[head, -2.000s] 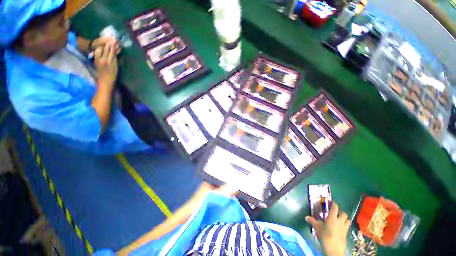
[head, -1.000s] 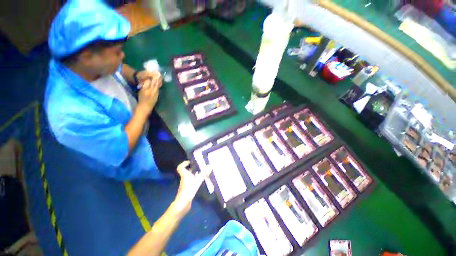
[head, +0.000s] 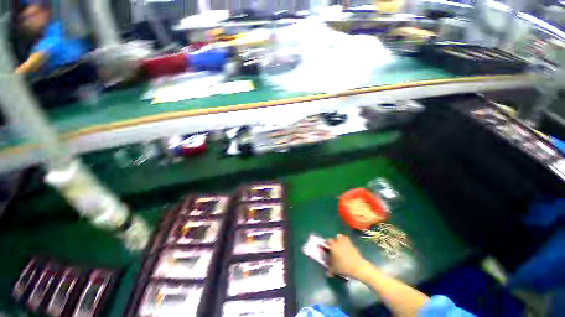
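My right hand [head: 344, 257] is on the bench mat at the lower centre, its fingers on the right end of a small pale phone frame [head: 316, 249]. The view is blurred, and the fingertips and any swab in them cannot be made out. My left hand is out of the picture; only a bit of light blue sleeve shows at the bottom edge. An orange-red plastic bin [head: 347, 213] of pale swabs stands beyond my right hand, with a loose heap of used swabs [head: 389, 238] beside it.
Black foam trays [head: 228, 247] with phone frames lie left of my hand. Another tray [head: 65, 288] lies far left. A clear bag [head: 384, 191] touches the bin's side. A large black block [head: 458, 167] stands at right. A pale post [head: 93, 198] rises at left. A person [head: 56, 46] is far off.
The view has swung right and up. My left hand and the neighbouring worker have left the picture. My right hand, out of view one second ago, shows again at the phone frame.
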